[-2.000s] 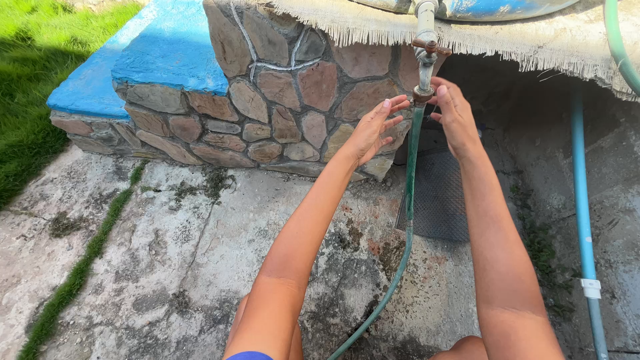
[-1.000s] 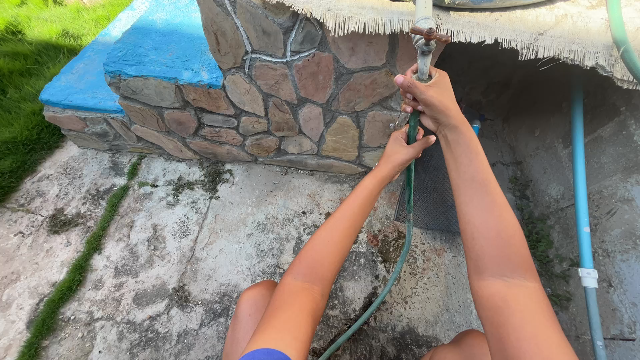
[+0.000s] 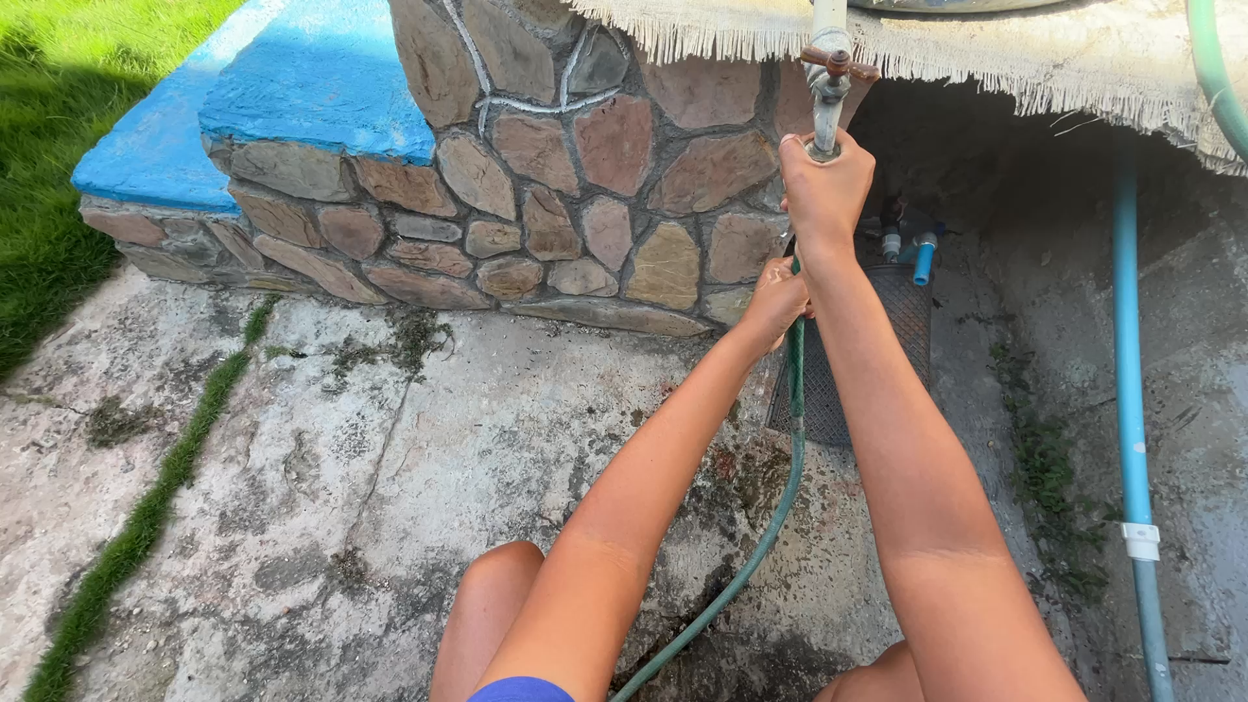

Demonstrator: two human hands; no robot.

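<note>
A metal water tap [image 3: 829,93] with a rusty handle hangs from a white pipe [image 3: 830,15] at the upper right. My right hand [image 3: 827,190] is closed around the joint just under the tap's spout, and its fingers hide most of that joint. Lower down, my left hand [image 3: 777,304] grips the green garden hose [image 3: 797,366] near its upper end. From there the hose runs down, curves to the left and leaves the view at the bottom. A dark slit of hose shows between the two hands.
Behind the hands stands a stone-faced wall [image 3: 551,229] beside blue-painted steps [image 3: 317,83]. Frayed fabric [image 3: 975,58] overhangs a recess with a dark mesh [image 3: 892,312] and a short blue pipe [image 3: 923,261]. A tall blue pipe [image 3: 1131,361] stands at right.
Both hands were apart beside the hose top two seconds ago; they closed on it by one second ago. My left hand now sits a little lower, farther from my right hand.
</note>
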